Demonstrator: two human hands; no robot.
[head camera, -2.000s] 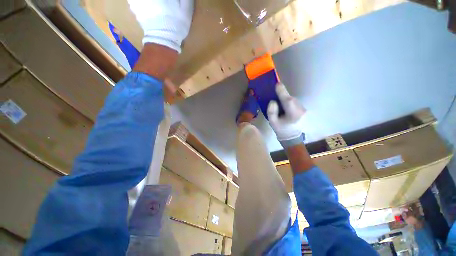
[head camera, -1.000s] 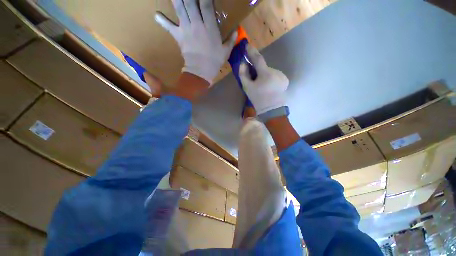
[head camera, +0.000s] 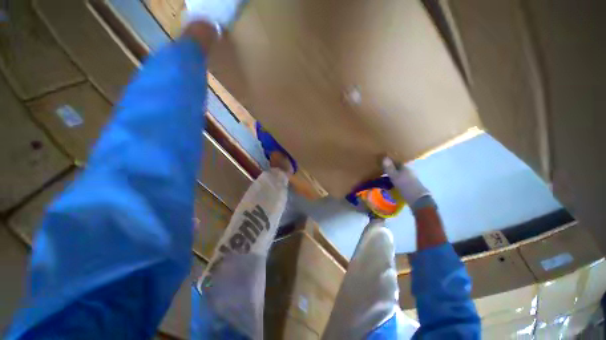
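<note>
A large brown carton (head camera: 345, 80) lies in front of me, blurred, with a shiny spot on its top. My left hand (head camera: 216, 10), in a white glove, is at the top edge of the picture beside the carton, partly cut off; its fingers cannot be made out. My right hand (head camera: 406, 182), in a white glove, is at the carton's near edge. It holds a dark blue and orange tape gun (head camera: 377, 199) with a yellow rim, seen just left of the fingers.
Stacked cartons (head camera: 53, 126) stand on the left, and more (head camera: 555, 255) on the lower right, with a white label. A tall brown carton surface (head camera: 518, 73) is at the right. Grey-blue floor (head camera: 498, 179) shows between. My legs and blue shoes are below the carton.
The view has shifted and more of the carton shows. My left hand has moved up and left, away from my right hand. The tape gun has turned, so its round side shows.
</note>
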